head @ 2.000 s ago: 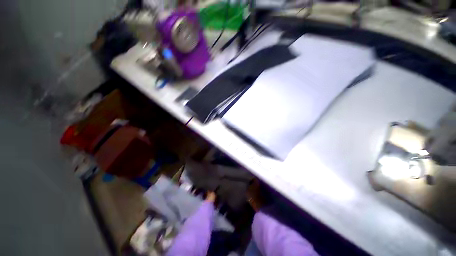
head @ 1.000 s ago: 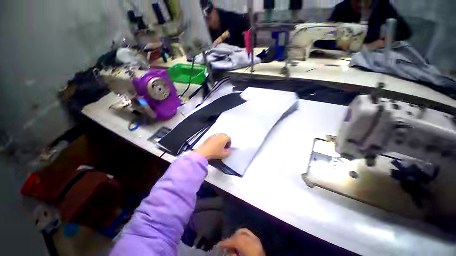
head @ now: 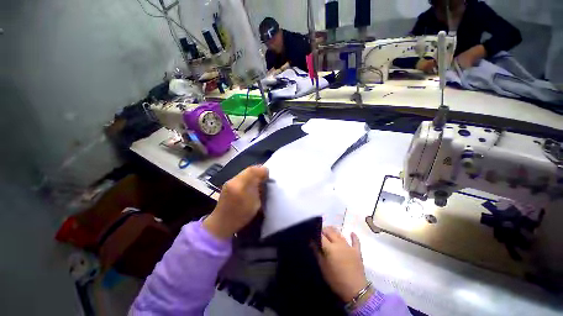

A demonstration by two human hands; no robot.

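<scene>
My left hand [head: 237, 200] pinches the near left corner of a pale grey-white panel [head: 302, 176] and lifts it. The panel's far part lies on the bundle of cut pieces [head: 253, 151], which shows dark and pale layers. My right hand [head: 342, 262] is at the table's front edge, its fingers on the edge of a dark panel [head: 299, 259] that hangs between my hands. Part of its grip is hidden. The white sewing machine [head: 487, 157] stands at the right, its lamp lighting the needle area over the brownish bed plate [head: 454, 222].
A second machine with a purple end [head: 210, 128] stands at the left, with a green basket [head: 244, 105] behind it. Dark snips or similar small items [head: 509, 225] lie under the machine arm. Two people work at machines across the table. Boxes and cloth [head: 133, 241] are below left.
My left hand has raised the pale panel's near edge off the bundle. My right hand has come up from below the table edge, with dark cloth now beside it.
</scene>
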